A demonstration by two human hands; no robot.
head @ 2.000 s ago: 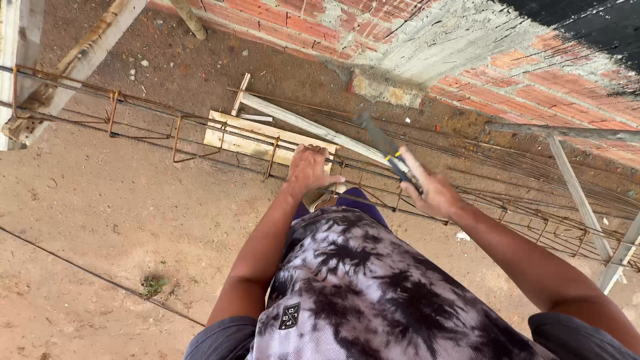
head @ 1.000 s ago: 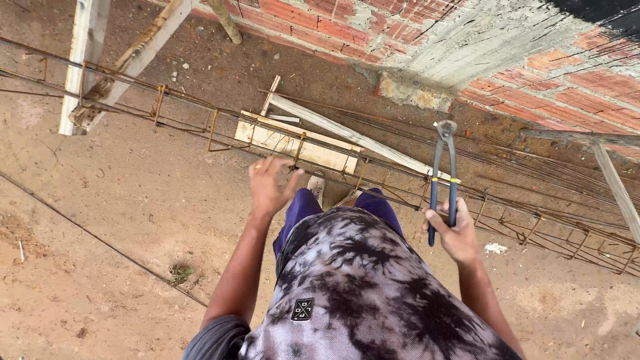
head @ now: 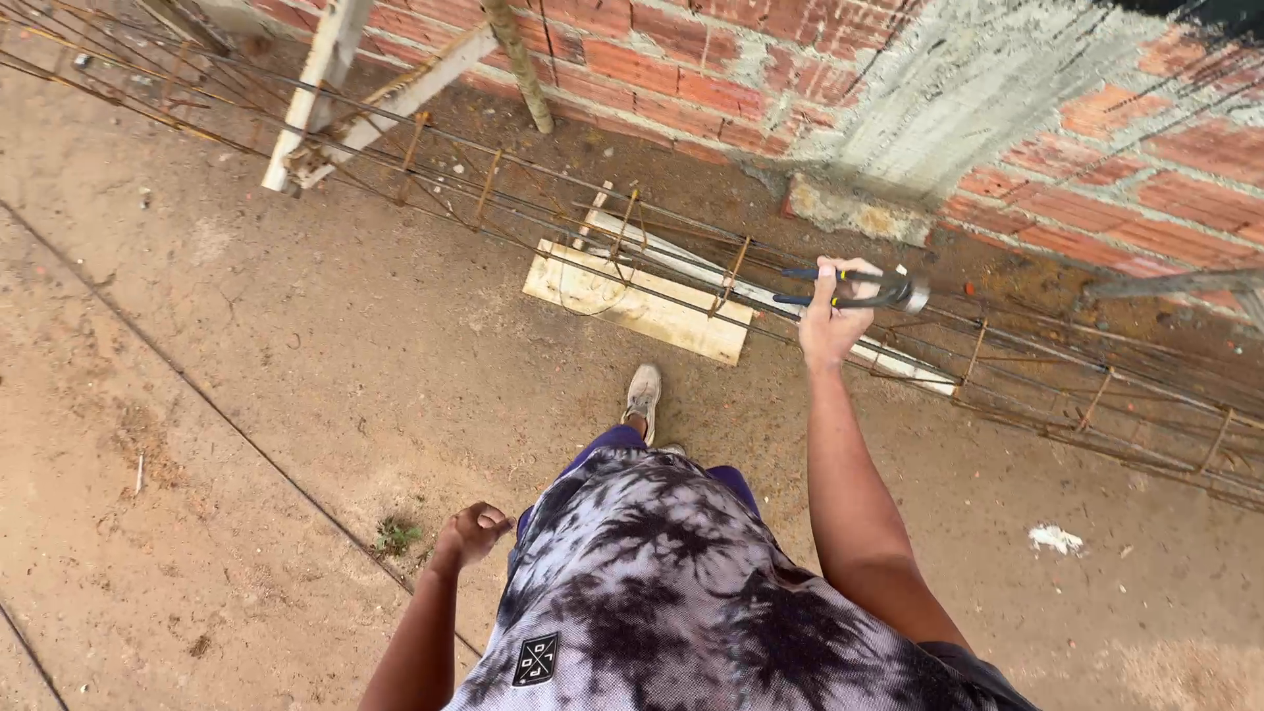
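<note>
My right hand [head: 837, 311] grips the blue-handled end-cutting pincers [head: 894, 292] above the rebar cage [head: 489, 188], with the metal jaws pointing right. The long cage of thin steel bars and square stirrups [head: 732, 276] runs across the view in front of me. Down by my left hip hangs my left hand [head: 472, 534], its fingers loosely curled and nothing visible in it. Beneath the cage lie a pale wooden board [head: 642, 301] and a long narrow plank [head: 904, 365].
A wooden trestle [head: 321, 94] holds the cage at upper left. Behind stands a brick wall [head: 681, 69] with a rough concrete column [head: 869, 109]. A thin bar [head: 188, 380] lies on the dirt at left, near a small weed [head: 397, 534]. My shoe [head: 643, 392] is below the board.
My left hand has left the cage and dropped beside my hip. My right hand has moved forward over the cage, and the pincers, upright a second ago, now point right.
</note>
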